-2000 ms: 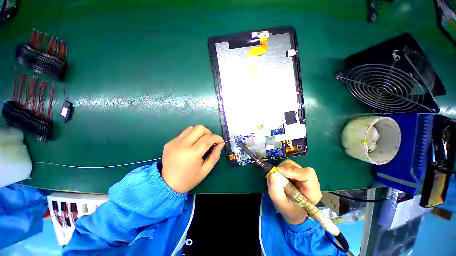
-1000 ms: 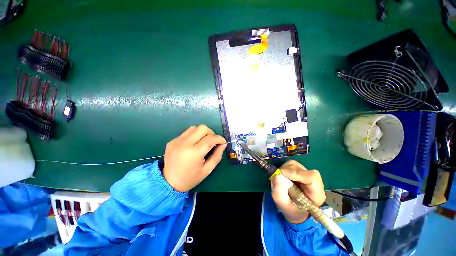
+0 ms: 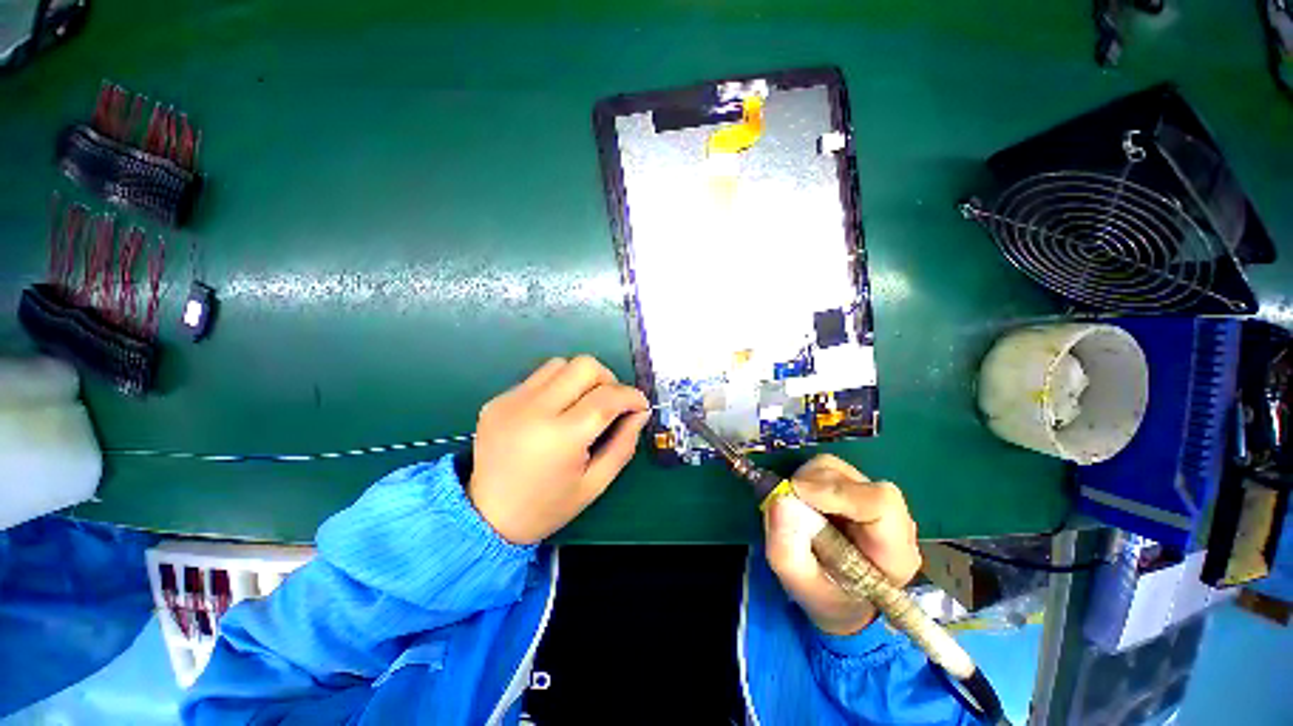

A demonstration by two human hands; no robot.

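Observation:
The open tablet screen assembly (image 3: 737, 255) lies on the green bench, its silvery back up and black frame around it. A blue circuit board (image 3: 780, 401) runs along its near end. My right hand (image 3: 842, 542) holds the soldering iron (image 3: 865, 574) like a pen, its dark tip at the left part of the board. My left hand (image 3: 557, 448) pinches the thin solder wire (image 3: 312, 454) between thumb and forefinger, at the tablet's lower left corner. The wire runs left across the bench to the white spool (image 3: 43, 443). Whether the tip touches the wire cannot be told.
Two dark bundles of wired parts (image 3: 128, 173) and one small black part with a white face (image 3: 197, 311) lie at left. At right are a fume fan (image 3: 1099, 241), a tip-cleaning pot (image 3: 1014, 394) and a blue box (image 3: 1156, 475). A white parts tray (image 3: 177, 638) is below the bench edge.
My left hand has shifted slightly right toward the tablet's corner with the wire. The iron's tip stays at the board's left part, with small shifts. The bench items appear slightly shifted in view.

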